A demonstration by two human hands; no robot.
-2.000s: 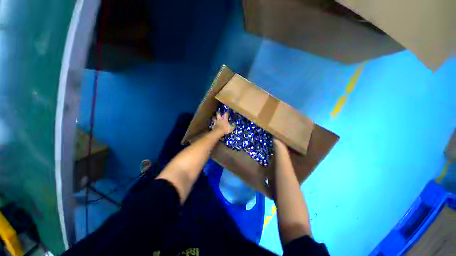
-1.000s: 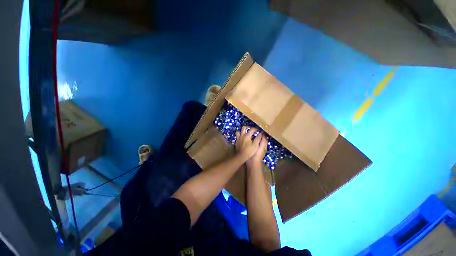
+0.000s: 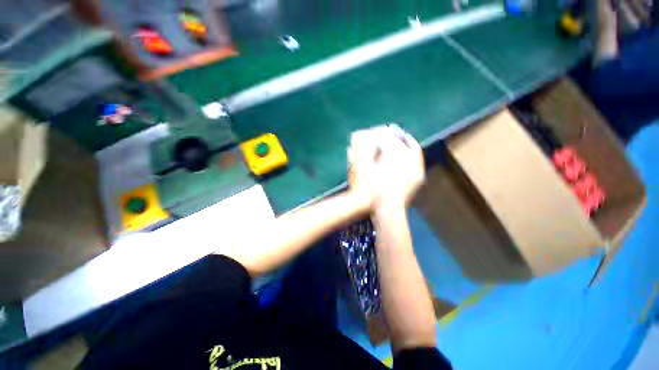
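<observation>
My left hand [image 3: 363, 172] and my right hand [image 3: 403, 173] are cupped together over the front edge of the green bench. Pale and dark glints show at the top between them, fitting metal rings, but the hands are blurred and mostly hide the contents. The small carton's shiny metal rings [image 3: 359, 261] show below the bench edge, partly behind my right forearm. The press fixture [image 3: 192, 153], a black round holder, stands on the bench at left, between two yellow button boxes, one on its right [image 3: 264, 155] and one on its left [image 3: 141, 207].
A white sheet [image 3: 173, 249] lies along the front edge. A large carton [image 3: 65, 206] with pale parts is at far left. The orange control box [image 3: 173, 36] is at upper left. A carton [image 3: 531, 191] with red parts is at right. Another person's arm [image 3: 607, 32] is at upper right.
My hands have left the small carton and moved up, together, to the bench edge. The view has swung from the floor to the bench and press.
</observation>
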